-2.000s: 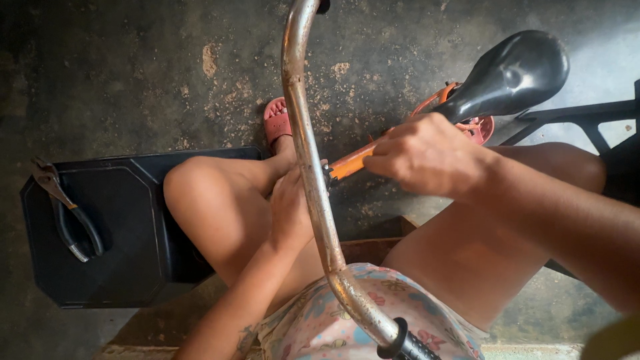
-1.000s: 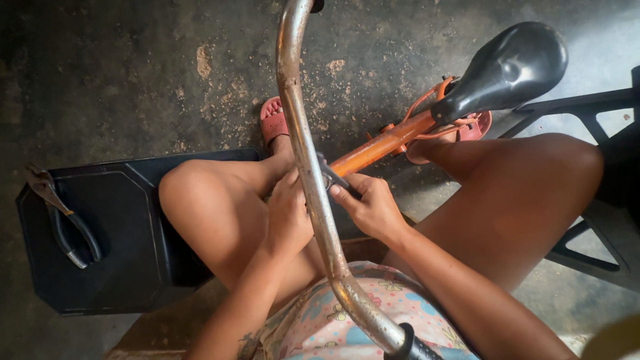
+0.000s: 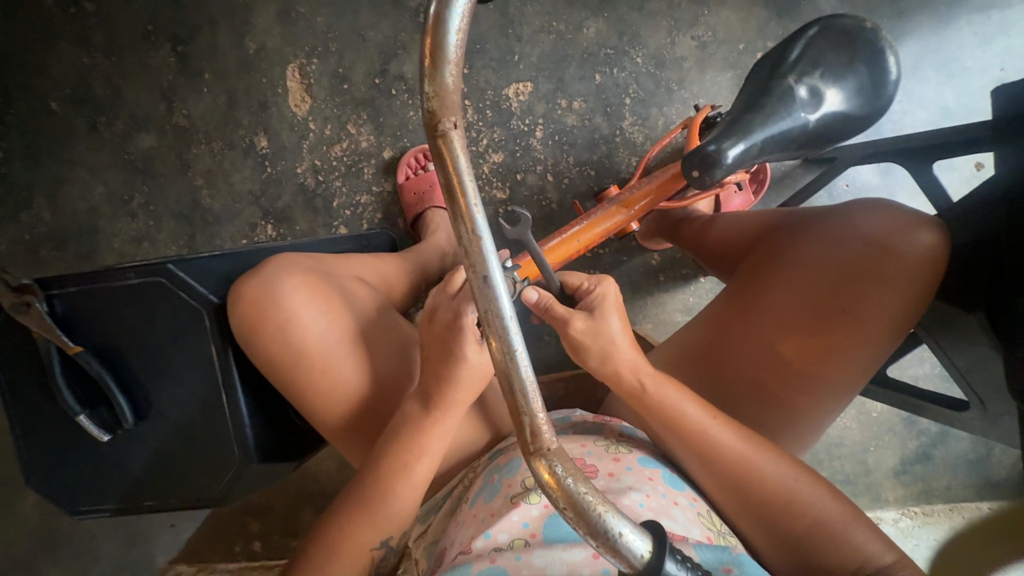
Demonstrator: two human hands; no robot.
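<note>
A rusty chrome bicycle handlebar (image 3: 480,240) runs down the middle of the view, over an orange bicycle frame tube (image 3: 608,224) that leads to a black saddle (image 3: 808,96). My right hand (image 3: 596,320) holds a dark open-end wrench (image 3: 530,240), its jaw pointing up and away, while the thumb is at metal hardware (image 3: 512,280) by the tube's near end. My left hand (image 3: 456,328) is on the other side of that spot, partly behind the handlebar, fingers bent; what it grips is hidden.
Pliers with dark handles (image 3: 84,368) lie on a black plastic surface (image 3: 168,400) at the left. A black plastic frame (image 3: 920,144) stands at the right. My feet in pink sandals (image 3: 419,186) are on the worn floor (image 3: 200,136). A black handlebar grip (image 3: 668,552) is at the bottom.
My right hand was over the orange tube two seconds ago, then came down beside my left hand. The wrench now shows with its jaw raised clear of the hardware.
</note>
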